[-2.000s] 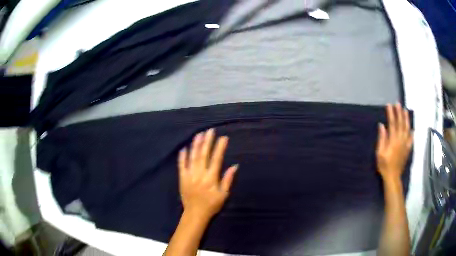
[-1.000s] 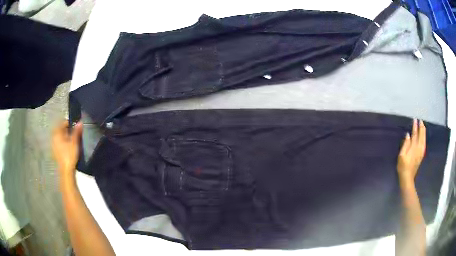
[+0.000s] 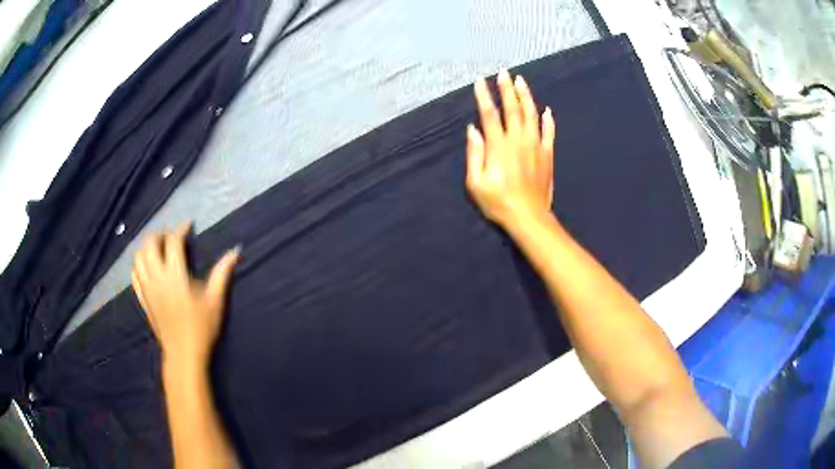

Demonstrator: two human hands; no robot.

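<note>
A dark navy denim shirt (image 3: 384, 275) lies opened on the white pressing table (image 3: 696, 302). Its near front panel is spread flat, with slight creases along the placket. The grey inside (image 3: 366, 82) shows between the two fronts. The far front has shiny snap buttons (image 3: 167, 172). My left hand (image 3: 183, 293) rests on the near panel's placket edge at the left, fingers apart. My right hand (image 3: 513, 151) lies flat on the same panel closer to the hem, fingers spread. Neither hand holds a tool. The collar end is cut off at the lower left.
The clear-rimmed iron (image 3: 719, 96) sits beyond the table's right edge, with hoses and clutter around it. A small box (image 3: 792, 245) lies by that clutter. A blue crate (image 3: 760, 321) stands at the lower right. Blue material shows at the upper left.
The view has turned toward the hem and the iron. My left hand has left the collar and is on the front panel. My right hand has moved inward from the hem.
</note>
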